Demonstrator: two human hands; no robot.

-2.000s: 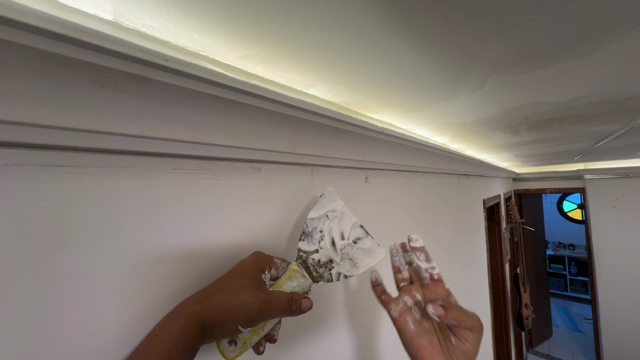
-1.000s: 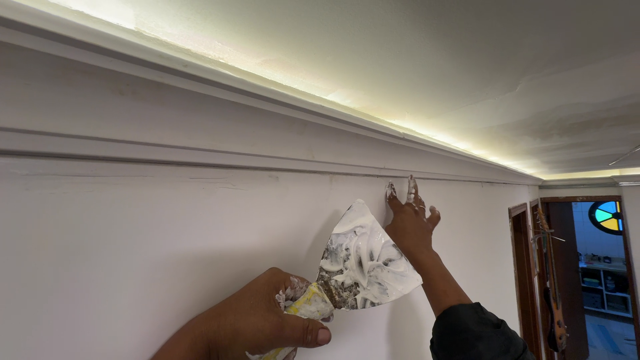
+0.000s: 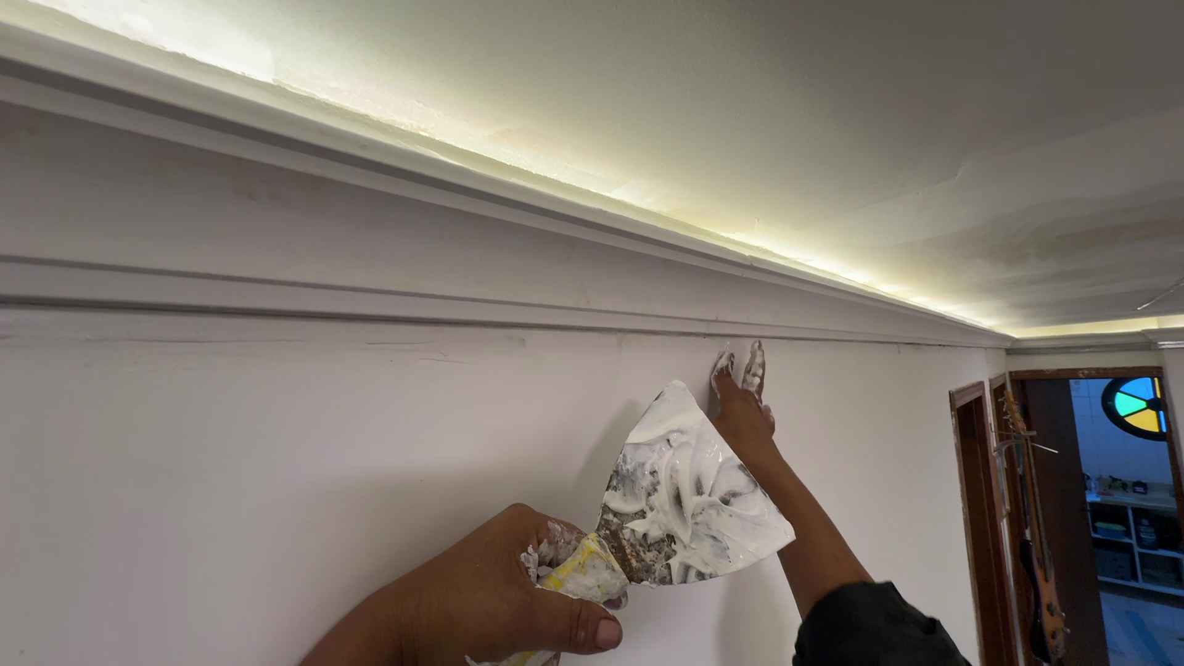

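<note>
My left hand (image 3: 518,592) grips the yellow, compound-smeared handle of a wide putty knife (image 3: 694,490). White compound lies in thick ridges over its fan-shaped blade, with dark metal showing near the handle. Beyond the blade, my right hand (image 3: 745,398) reaches up to the wall just under the lower edge of the crown molding (image 3: 555,310). Its whitened fingers are raised and spread apart, with no tool in them; part of the palm and wrist is behind the blade. Fine cracks mark the white wall (image 3: 277,416) below the molding at the left.
Lit cove edging (image 3: 518,185) runs along the ceiling (image 3: 832,111). At the right are a wooden door frame (image 3: 962,499), a guitar-like stringed instrument (image 3: 1045,592) hanging by the doorway, and a room beyond with shelves (image 3: 1138,536) and a round stained-glass window (image 3: 1136,407).
My right hand, beside the blade two seconds before, has moved up to the wall under the molding. My left hand still holds the putty knife.
</note>
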